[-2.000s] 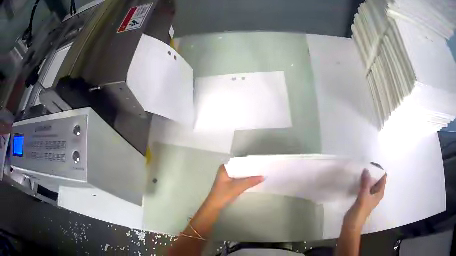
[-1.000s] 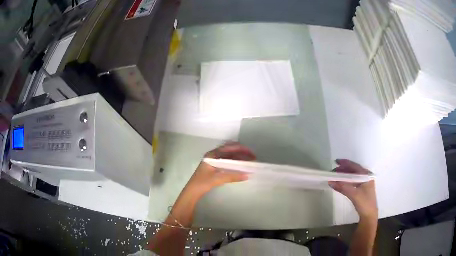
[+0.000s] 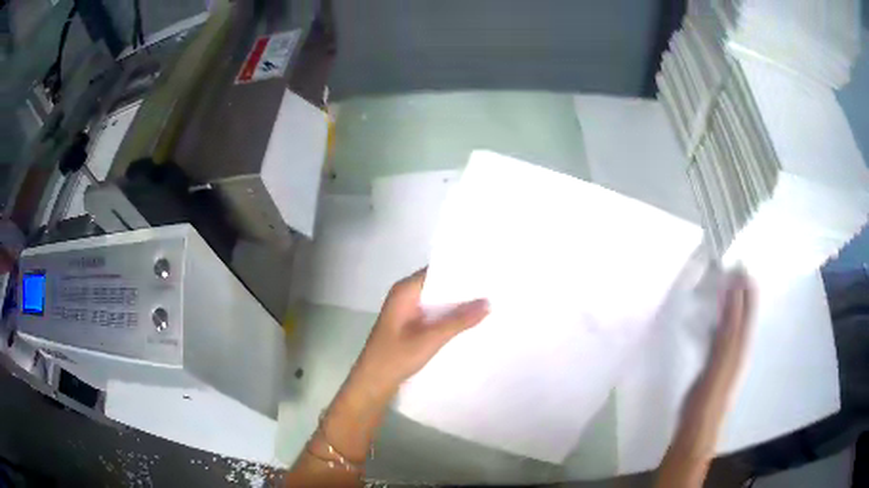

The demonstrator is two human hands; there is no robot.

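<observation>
A thin stack of white cut sheets is held tilted over the green-topped table, its broad face toward me. My left hand grips its left edge, thumb on the face. My right hand is blurred at the stack's right edge, fingers extended upward; whether it touches the sheets is unclear. Another white sheet lies on the table, partly hidden behind the held stack. A further sheet hangs at the outlet of the cutting machine.
The machine's control box, with blue screen and two knobs, stands at left. A tall stack of cut sheets stands at the back right. The green table has a white section at right. White bits litter the floor at lower left.
The held stack has turned from edge-on to broad face showing, and tilted. My right hand has moved outward and its grip has loosened. A sheet has come out at the machine's outlet.
</observation>
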